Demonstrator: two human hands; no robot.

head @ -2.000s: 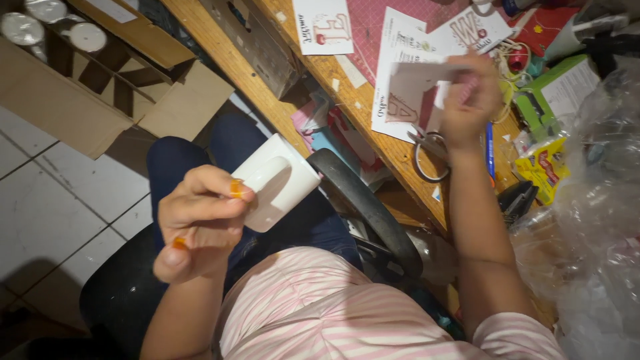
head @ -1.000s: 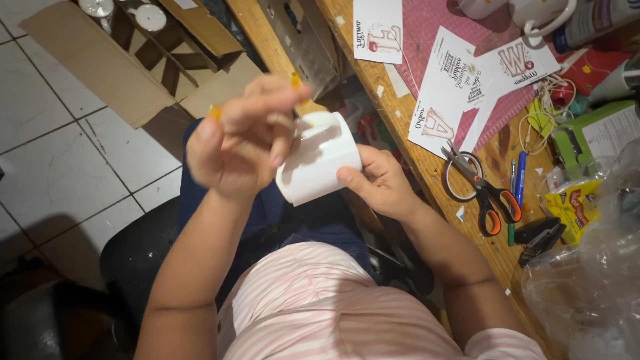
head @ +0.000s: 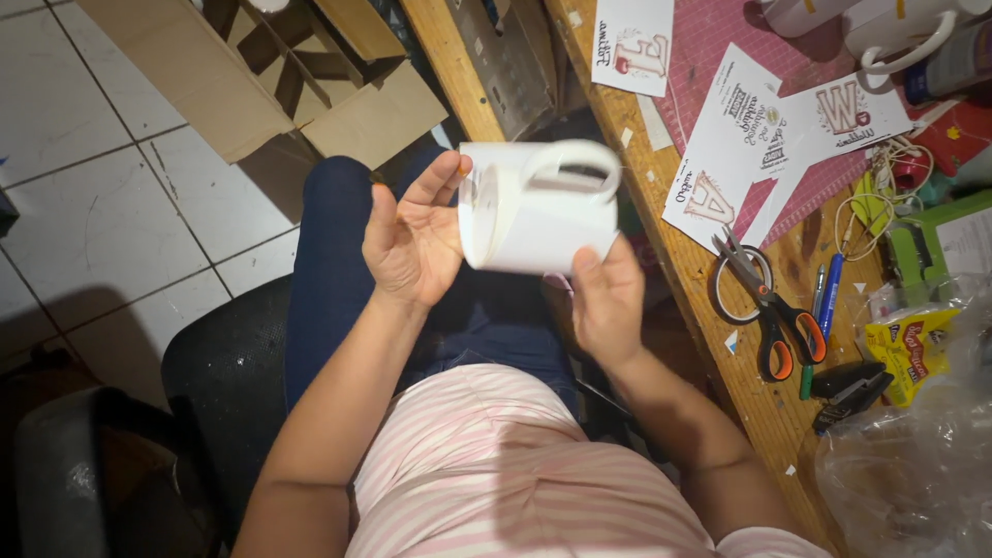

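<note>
A white ceramic mug (head: 542,225) lies on its side in the air above my lap, its handle toward the top of the view. My right hand (head: 608,298) grips its lower right end, thumb on the wall. Beside the mug's left end is my left hand (head: 418,232), palm up and fingers apart; small orange bits, apparently tape, show on its thumb and a fingertip. Whether the left fingers touch the mug I cannot tell. Some paper appears to lie along the mug's upper left side; blur hides its detail.
The wooden table (head: 697,318) at right holds printed paper sheets (head: 736,147), a pink cutting mat (head: 705,39), scissors (head: 763,298), a tape roll (head: 717,287), a blue pen (head: 831,287), more white mugs (head: 891,31) and clear plastic wrap (head: 899,480). A divided cardboard box (head: 209,85) stands upper left.
My right hand was over the papers on the table and now grips the mug. The mug has turned, bringing its handle into sight. My left hand has opened beside the mug.
</note>
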